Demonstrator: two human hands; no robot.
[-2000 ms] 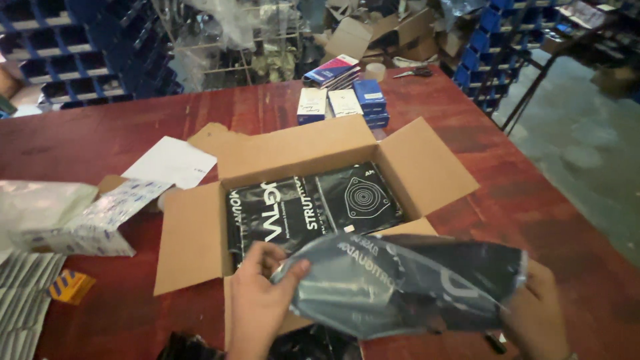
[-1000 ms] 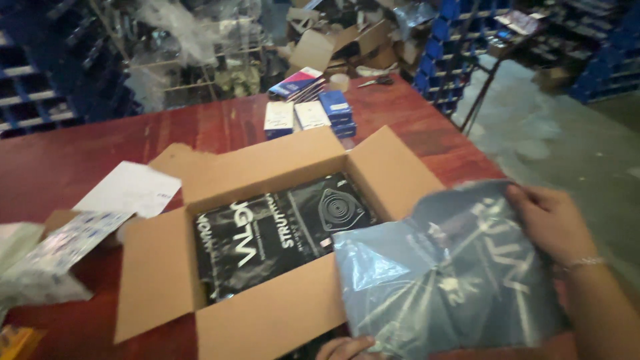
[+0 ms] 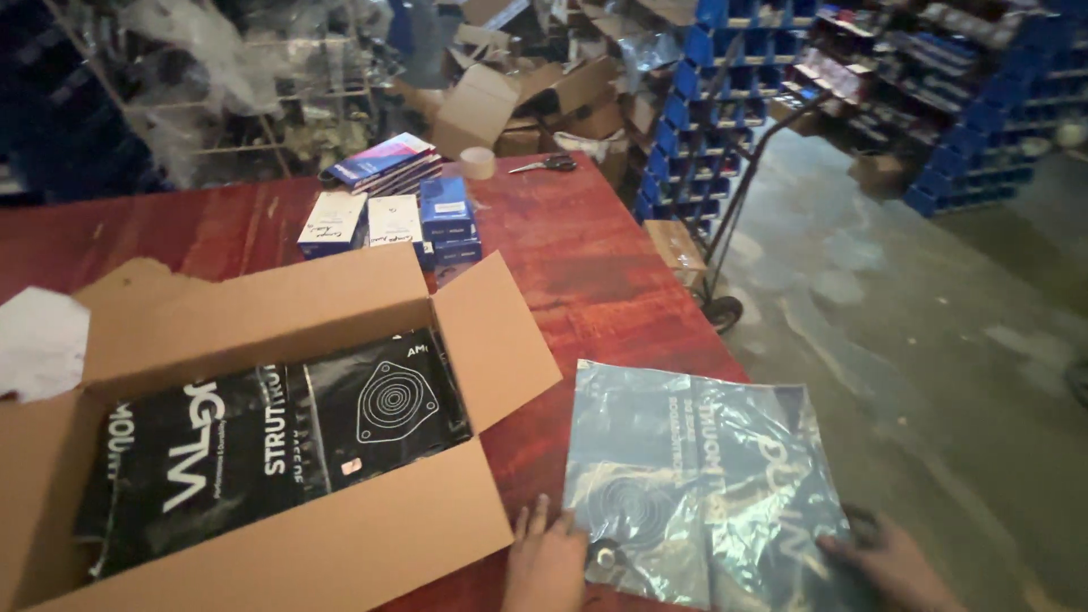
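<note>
A translucent printed plastic bag (image 3: 701,476) lies at the table's right edge, partly over it. My left hand (image 3: 544,557) is at the bag's lower left corner, fingers spread; whether it presses on the bag is unclear. My right hand (image 3: 892,561), blurred, is at the bag's lower right edge, with a dark item beside it; its grip is hard to see. A dark round part with a shiny metal centre (image 3: 605,557) shows at the bag's lower left. To the left, an open cardboard box (image 3: 382,527) holds black printed plastic packages (image 3: 340,425).
Small blue and white boxes (image 3: 446,208), a stack of booklets (image 3: 387,166), a tape roll (image 3: 477,162) and scissors (image 3: 544,163) are at the table's back. White paper (image 3: 42,340) lies left. A hand truck (image 3: 739,195) and blue bin racks (image 3: 697,110) stand beyond the table.
The bag, earlier held up in both hands, now lies flatter at the table's right edge. My left hand has come fully into view beside it. The view has shifted right.
</note>
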